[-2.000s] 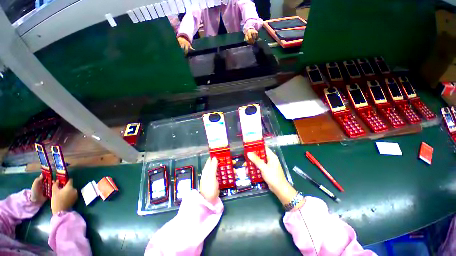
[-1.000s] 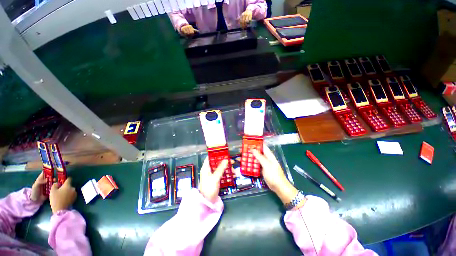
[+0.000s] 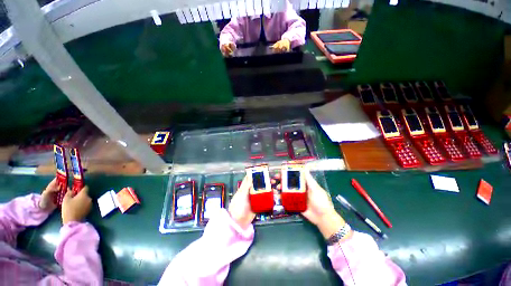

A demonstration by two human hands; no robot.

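My left hand point(image 3: 242, 202) holds one red flip phone point(image 3: 260, 189) and my right hand point(image 3: 315, 200) holds another point(image 3: 293, 187), side by side above the front of the clear blister tray point(image 3: 163, 222). Each phone looks short, with a dark, gold-edged screen face above a plain red part; whether they are folded or steeply tilted I cannot tell. Closed phones point(image 3: 184, 201) lie in the tray's front left pockets. More phones point(image 3: 298, 144) lie in its back right part. What lies under my hands is partly hidden.
Open red phones point(image 3: 430, 137) stand in two rows at the right, by white paper point(image 3: 344, 118) and a brown board point(image 3: 361, 156). A red pen point(image 3: 371, 202) and a black-and-silver pen point(image 3: 360, 217) lie right of my hand. A neighbour's hands point(image 3: 75, 204) hold two phones. A grey post point(image 3: 92, 92) crosses the left.
The two phones showed long, with white lit screens and keypads; now they look short, with dark screens, and sit lower. The view has shifted, uncovering phones at the tray's back.
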